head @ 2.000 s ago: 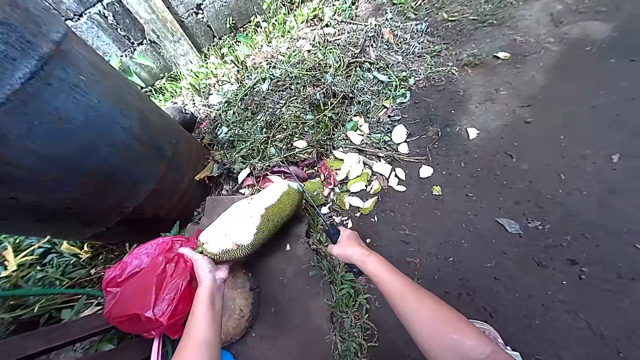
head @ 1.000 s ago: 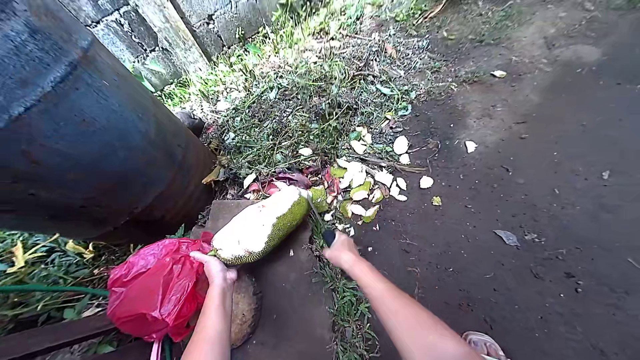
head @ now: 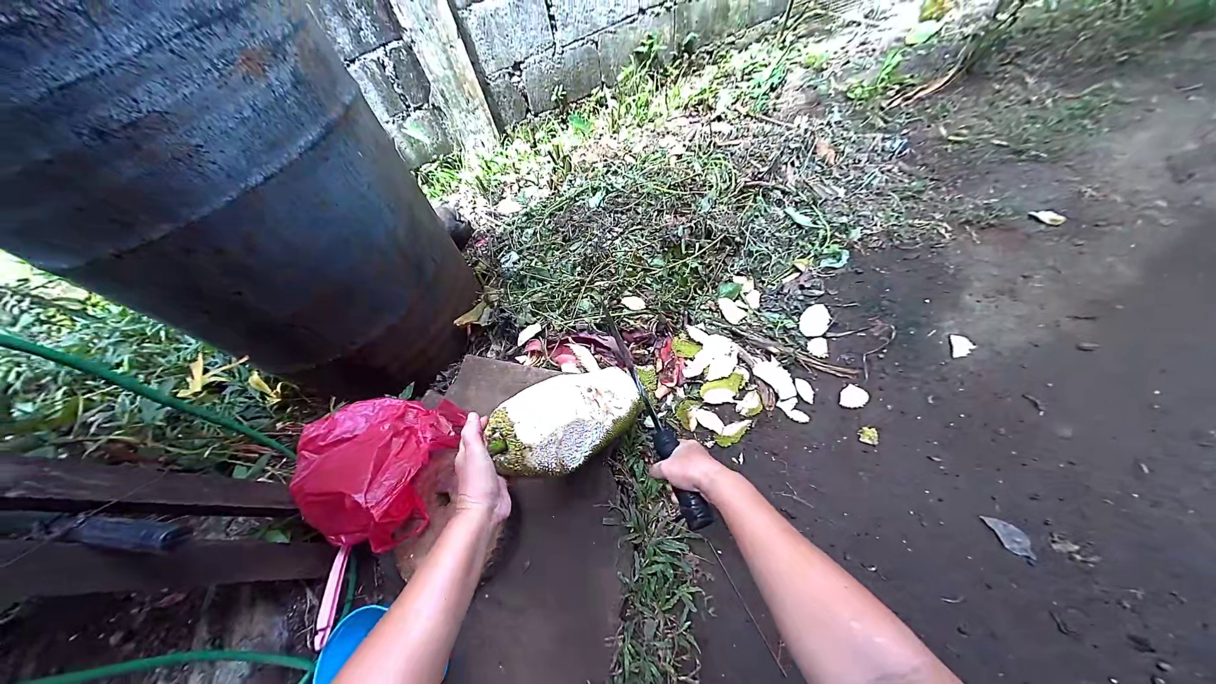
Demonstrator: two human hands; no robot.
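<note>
A jackfruit, partly peeled to pale flesh on its upper side, lies tilted over a stone slab. Its near left end is gripped by my left hand. Closed around the black handle of a large knife is my right hand; the dark blade points up and away, against or just beside the fruit's far right end. Cut pieces of rind, green and white, are scattered on the ground past the blade. A red plastic bag sits left of my left hand.
A rusty metal drum stands at the left, a concrete block wall behind. Cut grass is heaped beyond the rind. At lower left are wooden planks, a green hose and a blue container.
The jackfruit has been turned, and its peeled side now faces more upward with its right end nearer the knife. Both hands keep their holds. The view has shifted.
</note>
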